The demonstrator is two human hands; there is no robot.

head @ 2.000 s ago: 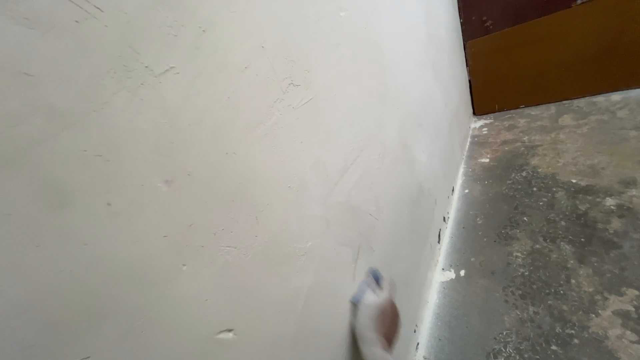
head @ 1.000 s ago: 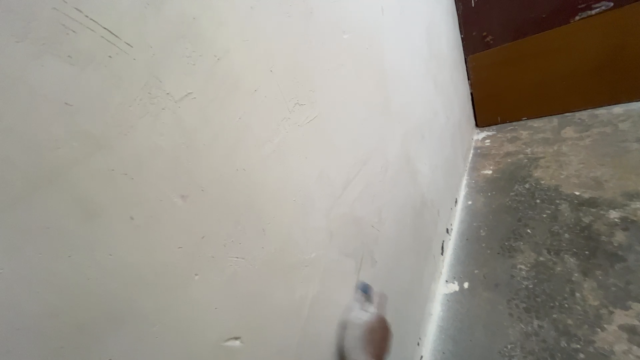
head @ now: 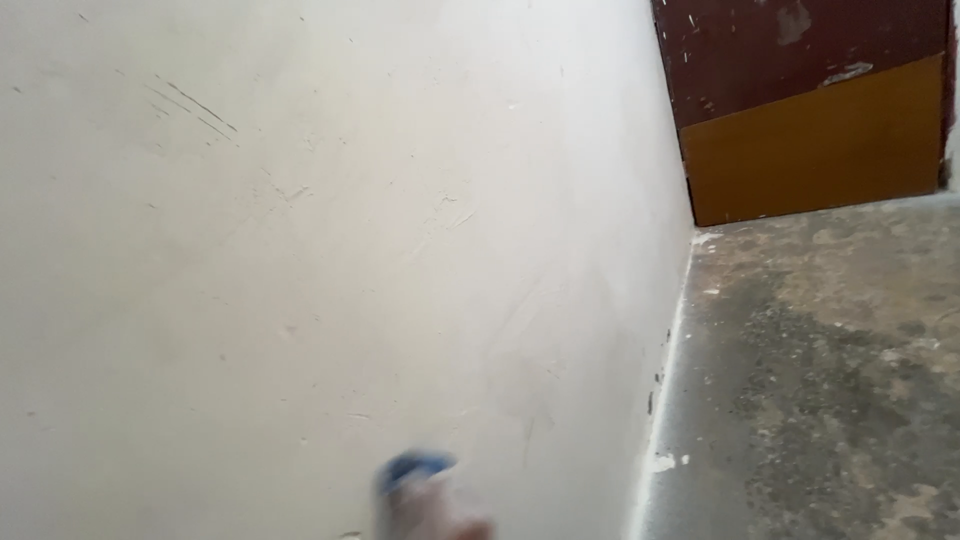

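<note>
A blurred hand, which looks like my right hand (head: pixel 435 510), is at the bottom edge of the view, close against the lower part of a white plastered wall (head: pixel 360 262). It is closed on a small blue object (head: pixel 412 466), too blurred to name. Fine scratches, small chips and faint grey smudges mark the wall around and above the hand. Whitish dust or paint seems to cover the fingers. My left hand is out of view.
To the right lies a stained concrete floor (head: pixel 810 390), with white spatters along the wall's foot. At the far end stands a dark red door (head: pixel 750 67) with a brown lower panel (head: pixel 817 150).
The hand with the blue object has moved left along the wall, away from the floor edge. The view has shifted slightly, showing more of the door.
</note>
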